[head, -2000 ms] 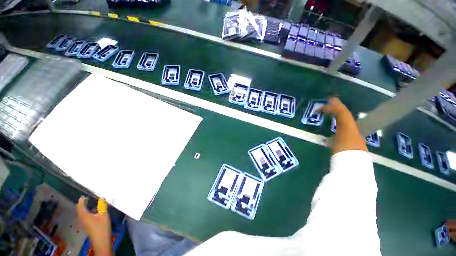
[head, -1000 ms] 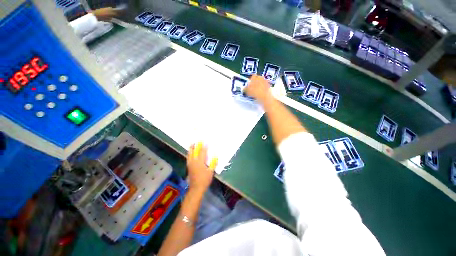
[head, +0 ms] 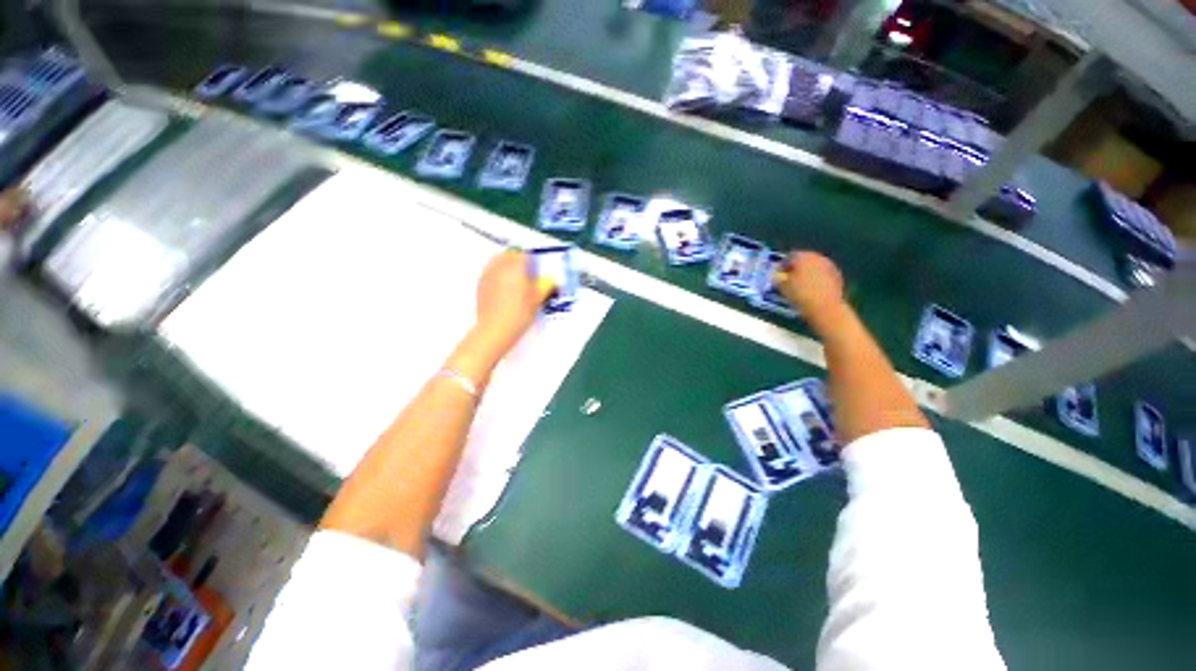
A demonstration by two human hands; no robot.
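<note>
My left hand point(head: 505, 299), with yellow on a fingertip, grips the side of a small framed panel point(head: 560, 278) at the upper right edge of the white paper sheet point(head: 341, 295). My right hand point(head: 813, 285) is over the conveyor belt, its fingers closed on the upper right edge of a panel point(head: 771, 286) in the row. Its thumb is partly hidden. Two pairs of panels lie on the green bench, one pair nearer me point(head: 691, 509) and one beside my right forearm point(head: 777, 433).
The conveyor belt point(head: 866, 249) carries a row of panels behind a pale rail. A grey post point(head: 1049, 347) crosses at right. Clear plastic sheets point(head: 184, 216) lie at left. The orange fixture point(head: 217, 627) holds a panel at lower left. Stacked panels point(head: 914, 131) stand across the belt.
My left hand has moved up from the paper's near edge to the panel at its far edge. My right hand has left that panel and moved right to the belt. The view has swung right.
</note>
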